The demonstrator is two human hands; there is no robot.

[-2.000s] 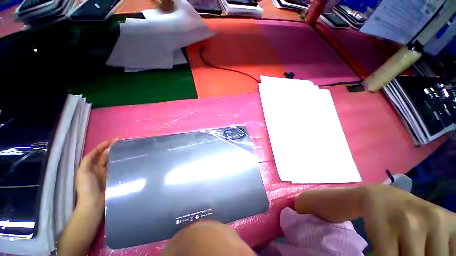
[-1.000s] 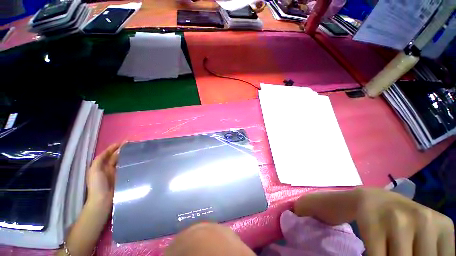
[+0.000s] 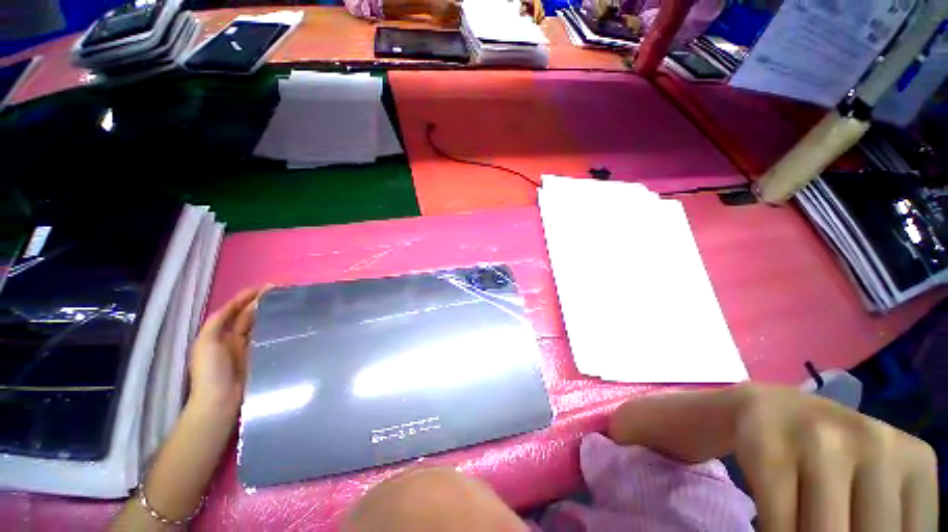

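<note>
A dark grey glossy tablet back cover (image 3: 416,364) lies flat or slightly raised over the pink surface in front of me. Its ringed camera corner is at the upper right, and small white print shows near its near edge. Clear film creases and glare cross it. My left hand (image 3: 220,348) holds its left edge, with the fingertips at the upper left corner. My right hand (image 3: 821,452) is large, close to the camera and cut off at the lower right. Its fingers are bent, it is away from the cover, and its grip is unclear.
White sheets (image 3: 644,281) lie right of the cover. A black-topped stack (image 3: 78,343) stands at left, another (image 3: 889,234) at far right. Loose sheets (image 3: 331,120) lie on the green mat. A beige roller (image 3: 813,158) and a cable (image 3: 473,161) lie beyond. Another person's hands (image 3: 421,10) show at the top.
The view has tilted slightly. My left hand and the cover's left edge have shifted a little right and up in the picture. My left hand keeps its hold. My right hand looks nearly unchanged.
</note>
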